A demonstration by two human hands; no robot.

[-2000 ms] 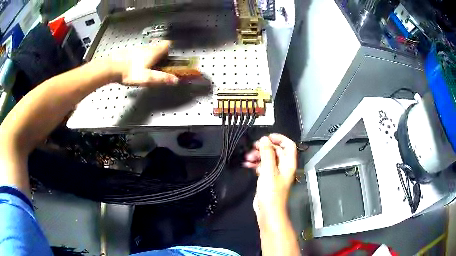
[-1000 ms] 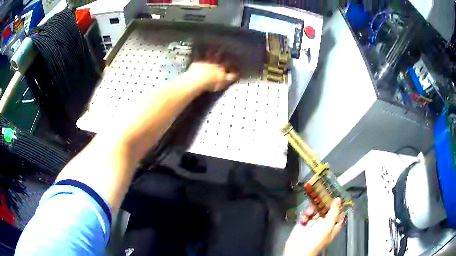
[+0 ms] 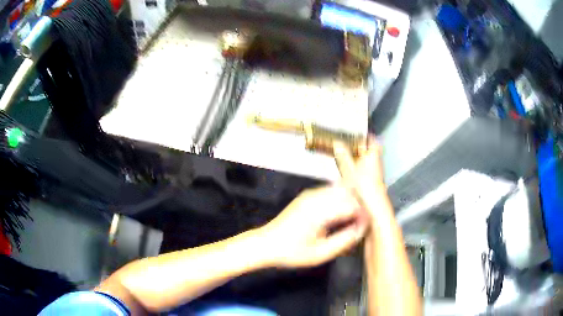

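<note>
A gold loading fixture (image 3: 321,138) with a long handle pointing left lies at the front right of the perforated tabletop. My right hand (image 3: 364,163) is at its right end, fingers on the block. My left hand (image 3: 321,225) is in front of the table's edge, beside my right wrist, fingers curled and blurred; whether it holds anything is hidden. Black cables (image 3: 219,102) run across the tabletop from a blurred gold piece (image 3: 234,44) at the back to the front edge.
Stacked fixtures (image 3: 354,58) stand at the back right beside the control panel (image 3: 386,37) with its red button. A black cable bundle (image 3: 86,55) hangs at the left. A grey cabinet (image 3: 423,92) and a white stand (image 3: 466,228) are at the right.
My right hand has brought the fixture from beside the table onto its front right. My left hand has left the back of the table and come toward me. The cables on the tabletop are now uncovered.
</note>
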